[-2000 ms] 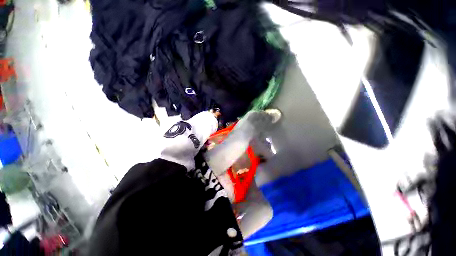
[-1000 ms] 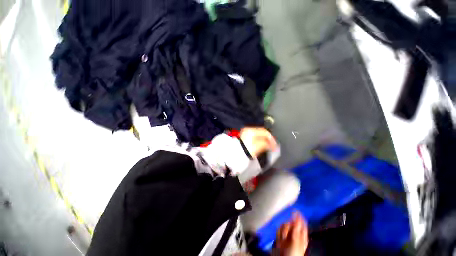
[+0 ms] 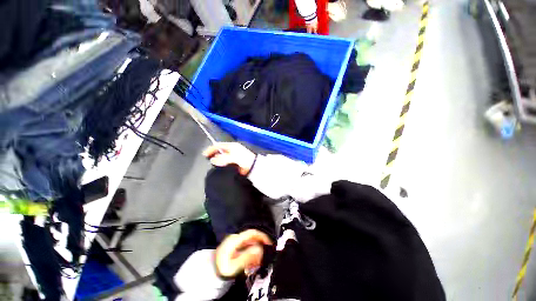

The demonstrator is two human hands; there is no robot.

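Note:
A dark garment (image 3: 232, 197) lies over my lap and stretches between my hands. My right hand (image 3: 230, 155) grips its upper end, and a thin pale stick (image 3: 203, 127) projects from the fingers up and left. My left hand (image 3: 244, 253) is blurred, lower down, with its fingers curled on the garment near my belly. The cloth hides some fingertips. No cord can be made out inside the garment.
A blue bin (image 3: 267, 130) ahead holds dark garments with white loops. At left, a white table (image 3: 138, 138) bears denim (image 3: 44, 117), tangled black cords (image 3: 117, 106) and a black phone (image 3: 95, 189). Another person's hand (image 3: 311, 25) shows at the top. Yellow-black tape (image 3: 405, 97) crosses the floor.
The view has swung from the dark garment pile to the blue bin and the table. The garment and pale stick now show at my hands.

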